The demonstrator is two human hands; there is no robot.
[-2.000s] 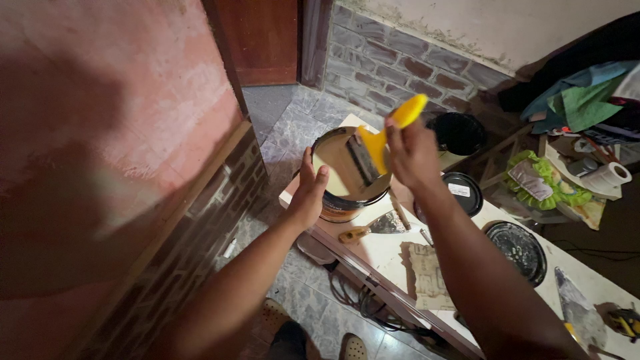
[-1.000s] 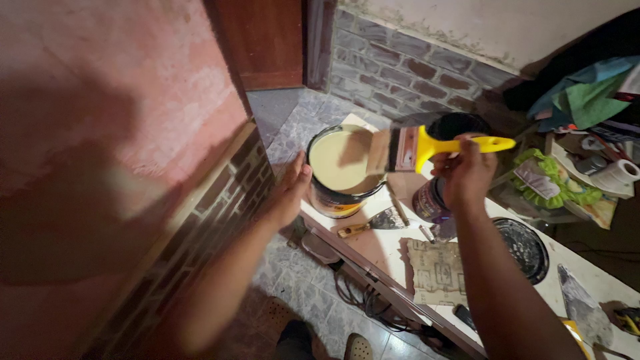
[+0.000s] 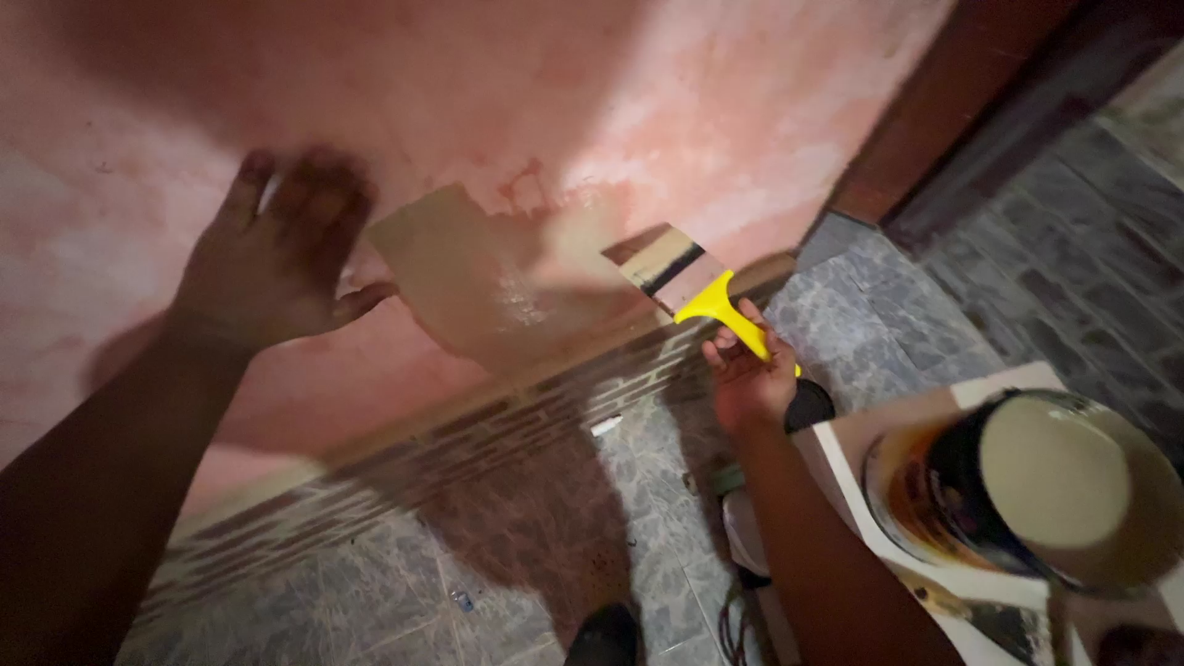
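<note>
In my right hand (image 3: 751,375) is a wide paintbrush (image 3: 708,282) with a yellow handle, its bristles pale with paint and close to the pink wall (image 3: 444,102). Whether the bristles touch the wall I cannot tell. My left hand (image 3: 277,245), slightly blurred, is spread in front of the wall and holds nothing; contact with the wall is unclear. Between my hands, low on the wall, lies a beige-brown painted patch (image 3: 462,277). At the lower right an open can of cream paint (image 3: 1054,472) stands on a white tabletop.
Brick-patterned trim (image 3: 444,435) runs along the wall's foot above the grey tiled floor (image 3: 351,583). A putty knife (image 3: 971,610) lies beside the can. A brown door frame (image 3: 934,111) stands at the upper right. Cables and my foot show at the bottom.
The view has swung left to the wall. My left hand has left the paint can's side and is raised by the wall. The brush has moved from beside the can to near the wall.
</note>
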